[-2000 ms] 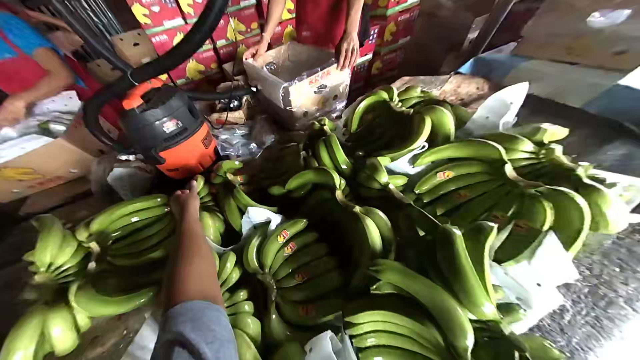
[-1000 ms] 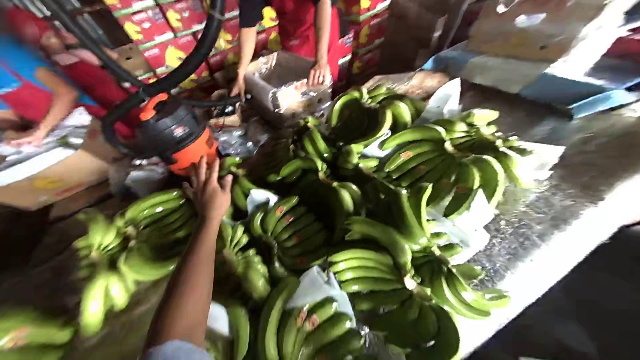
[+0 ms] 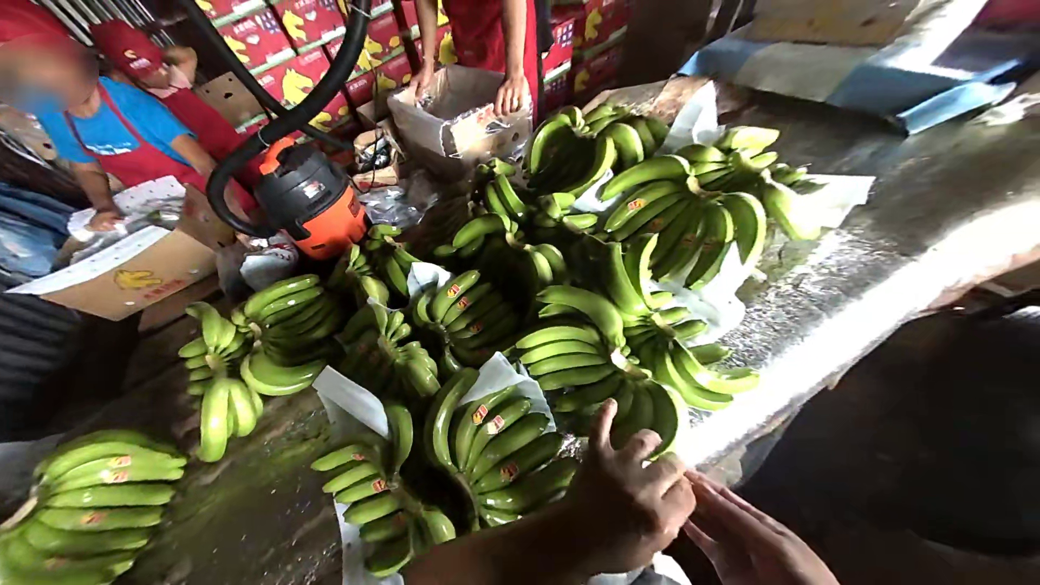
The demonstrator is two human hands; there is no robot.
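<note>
Bunches of green bananas cover a wet table, several with small red stickers and white paper pieces between them. My left hand [image 3: 638, 487] reaches in from the bottom, fingers partly curled, beside a banana bunch [image 3: 605, 357] near the table's right edge; I see nothing held in it. My right hand [image 3: 751, 528] comes from the lower right, its fingertips meeting the left hand; whether it holds anything is unclear. A stickered bunch [image 3: 496, 447] lies just left of my hands, and another bunch [image 3: 106, 496] is at the far left.
Beyond the bananas stands an orange and black vacuum cleaner [image 3: 313, 199] with a black hose. A person's hands rest on a lined carton [image 3: 463, 122]; people at the left stand by an open box [image 3: 134, 268]. Red boxes [image 3: 301, 57] are stacked behind. A blue tray [image 3: 821, 73] lies back right.
My left hand has moved from beside the vacuum cleaner down to the table's near right edge. My right hand has come into view beside it.
</note>
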